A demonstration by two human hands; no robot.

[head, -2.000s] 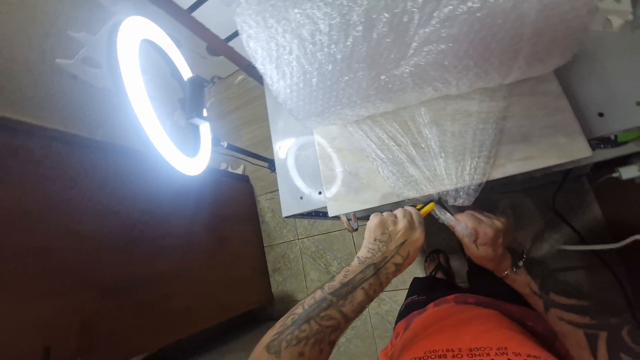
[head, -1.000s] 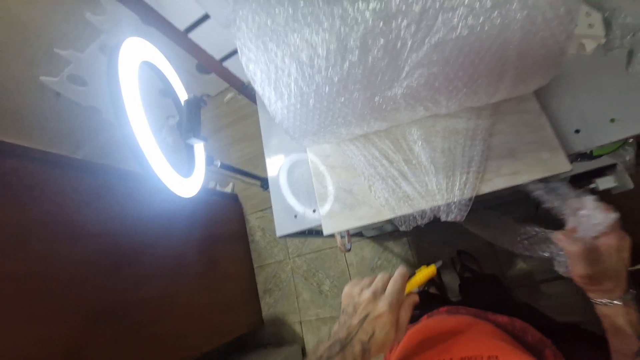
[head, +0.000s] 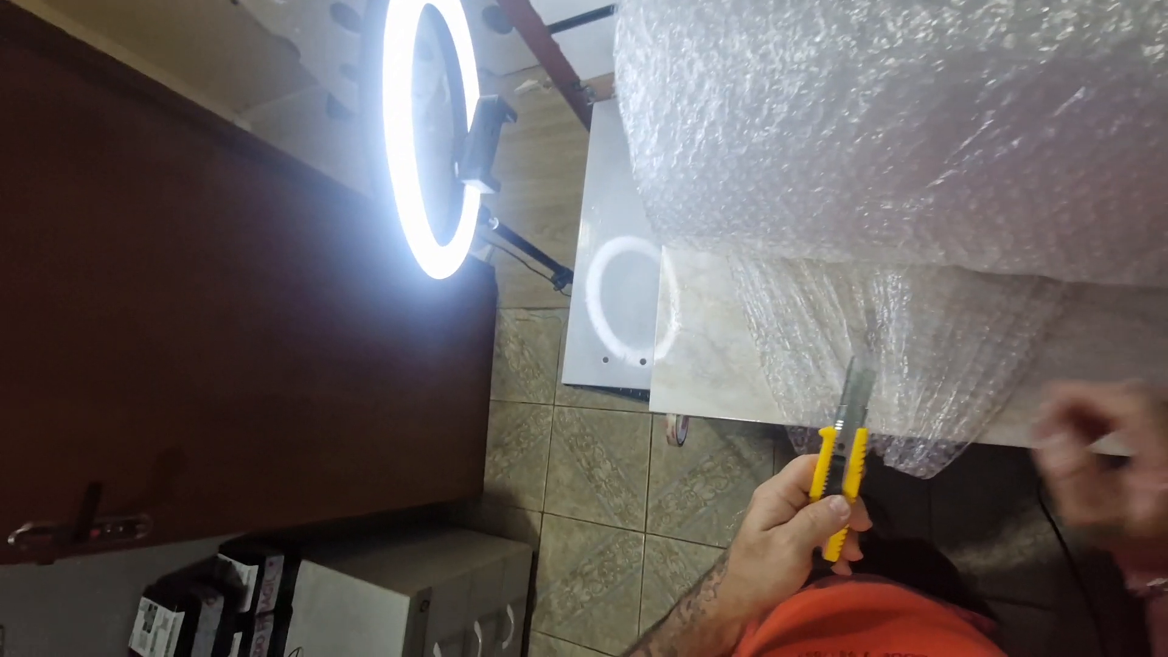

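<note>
My left hand point(head: 794, 529) is closed around a yellow utility knife point(head: 832, 493), its blade out and pointing up over the table edge. A gathered strip of bubble wrap point(head: 876, 365) lies across the marbled tabletop point(head: 703, 365) and hangs over its near edge, just beyond the blade. It runs from a large bubble wrap roll point(head: 858, 119) resting on the table. My right hand point(head: 1095, 456) is raised at the right by the table edge, blurred, with fingers curled; nothing is plainly seen in it.
A lit ring light point(head: 397, 137) on a black arm stands left of the table. A tape roll point(head: 676, 430) hangs at the near edge. A brown wooden door point(head: 228, 319) takes up the left, with a white cabinet point(head: 356, 602) and dark packages point(head: 192, 611) bearing writing below.
Two seconds ago both hands were together at the bubble wrap's hanging end. My right hand then moved right with a piece of wrap, no longer plainly seen in it. The knife has risen toward the table edge.
</note>
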